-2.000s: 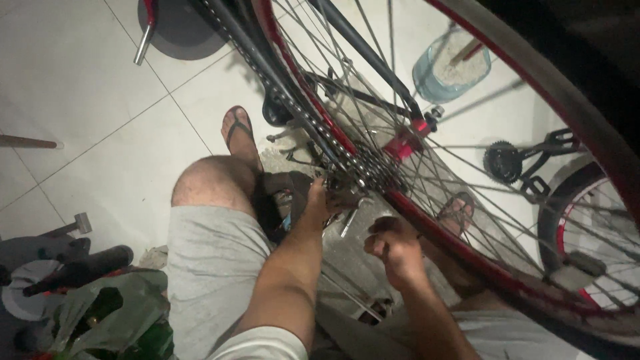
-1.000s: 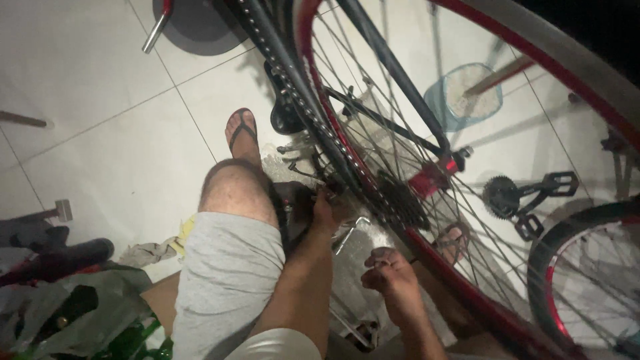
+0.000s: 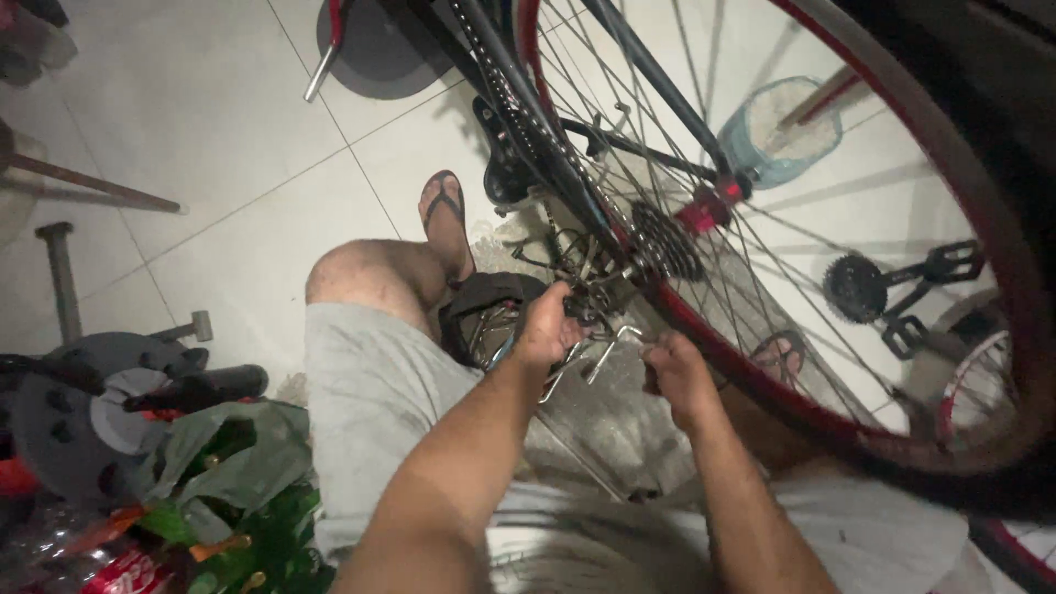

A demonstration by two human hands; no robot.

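A bicycle's rear wheel (image 3: 932, 140) with a red rim fills the right side, its cassette (image 3: 667, 243) and red hub (image 3: 708, 208) near the centre. Below the cassette, my left hand (image 3: 549, 326) is closed around part of the rear derailleur (image 3: 590, 301); the fingers partly hide it. My right hand (image 3: 681, 371) is just to the right, fingers curled, its fingertips close to the bent end of an L-shaped hex key (image 3: 609, 356). Whether they grip the key is unclear. More metal keys or rods (image 3: 563, 375) show beneath my left hand, beside a dark open bag (image 3: 487, 305).
A black saddle (image 3: 501, 157) lies beyond the bag. A crankset with pedals (image 3: 862, 289) is at the right, below a bluish tub (image 3: 780, 136) with a post. Plastic bags (image 3: 239, 454), a bottle and a dark disc-shaped base (image 3: 66, 412) crowd the lower left.
My right hand has come closer to the bent end of the hex key. My left hand remains at the derailleur. The view has shifted somewhat.
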